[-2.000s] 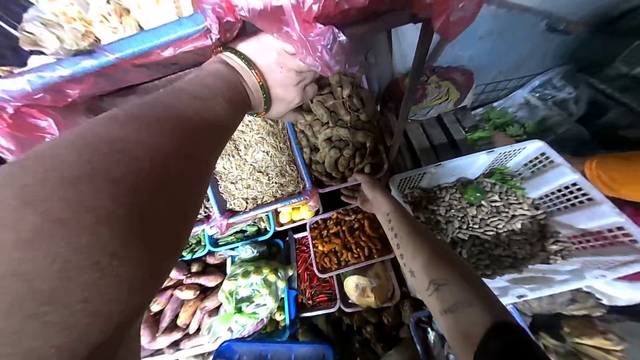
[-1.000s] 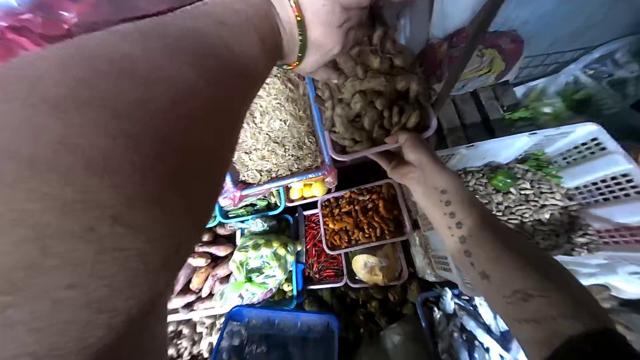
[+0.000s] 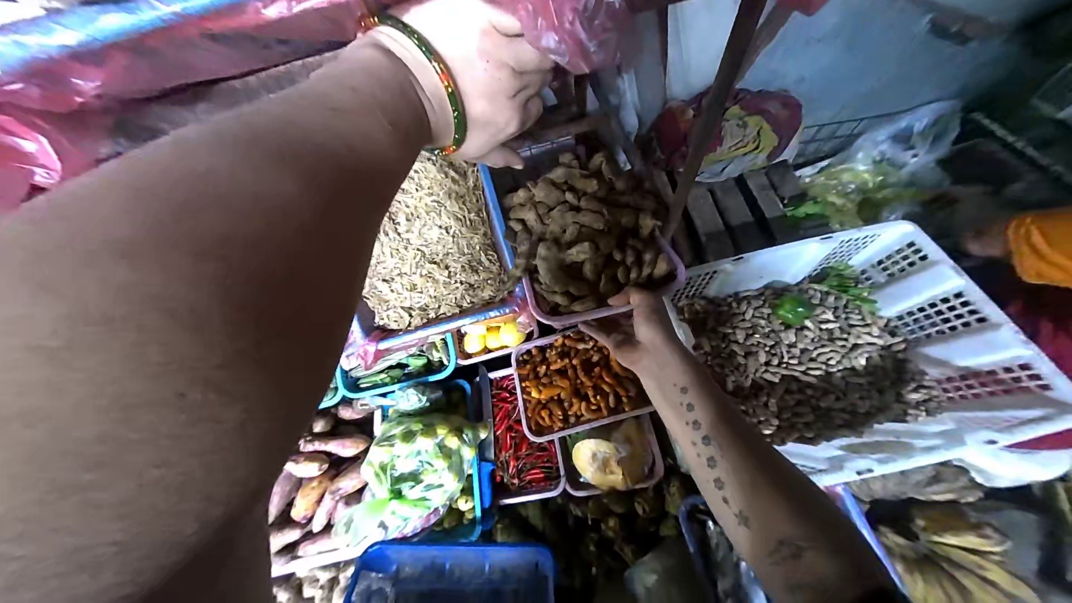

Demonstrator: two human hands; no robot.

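My left hand (image 3: 494, 79), with a green and gold bangle at the wrist, hangs with curled fingers above the back left corner of a pink-rimmed tray (image 3: 559, 318). Whether it holds anything is hidden. Brown, knobbly pods or roots (image 3: 586, 222), like tamarind, are heaped in that tray. Coming from the lower right, my right hand (image 3: 632, 331) grips the tray's front rim, thumb on top and fingers below. Just beneath lies a tray of orange turmeric-like roots (image 3: 578, 381). Left of the brown heap is a blue-edged tray of pale dried shreds or small dried fish (image 3: 435, 251).
Around stand a white perforated basket (image 3: 946, 276) of peanut-like pods, red chillies (image 3: 521, 444), yellow fruits (image 3: 494, 337), purple-skinned tubers (image 3: 327, 469), bagged green produce (image 3: 419, 469) and a blue bin (image 3: 452, 557). A slanted post (image 3: 712, 117) rises beside the tray. Another person's orange sleeve (image 3: 1043, 247) shows at right.
My left hand has moved back and up, away from the brown heap it was close over a second ago. My right hand stays at the tray's front rim. The view has shifted.
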